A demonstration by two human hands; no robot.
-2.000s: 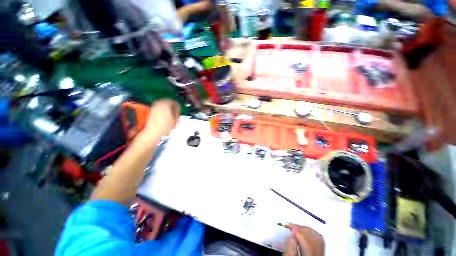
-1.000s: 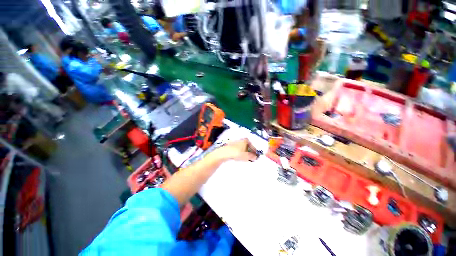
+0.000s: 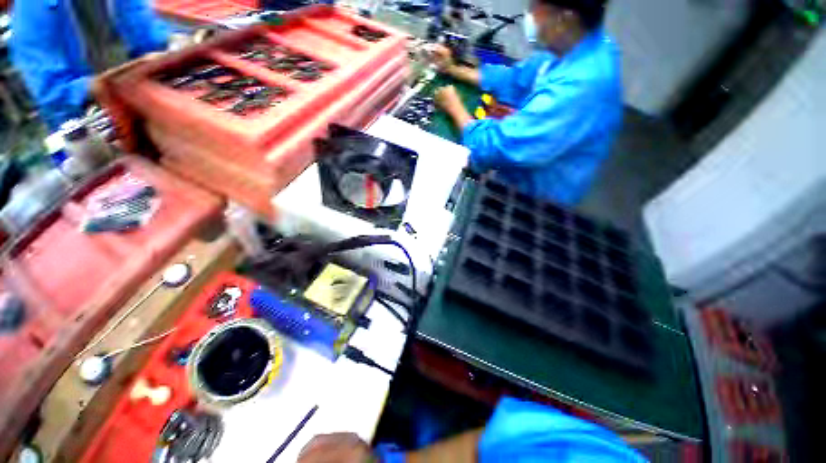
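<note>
My right hand (image 3: 337,448) shows at the bottom edge, cut off and blurred; whether it holds anything is hidden. Thin dark tweezers (image 3: 292,434) lie on the white mat (image 3: 349,402), just left of that hand. A round tub with a white-yellow rim and dark inside (image 3: 235,361) stands further back on the left. Silver-dark round assemblies (image 3: 190,436) lie below it, beside the red parts tray (image 3: 115,418). My left hand is out of the picture.
A blue box (image 3: 294,321) with a yellowish panel (image 3: 337,289) and cables stands behind the mat. A black fan (image 3: 367,176) sits on a white box. A black pocket tray (image 3: 552,271) lies right; foam trays (image 3: 272,127) are stacked behind. A person (image 3: 543,108) works beyond.
The view has swung right. My left hand, in view at the mat's left side before, has left the picture. The black pocket tray and fan have come into view, with my right hand at the bottom.
</note>
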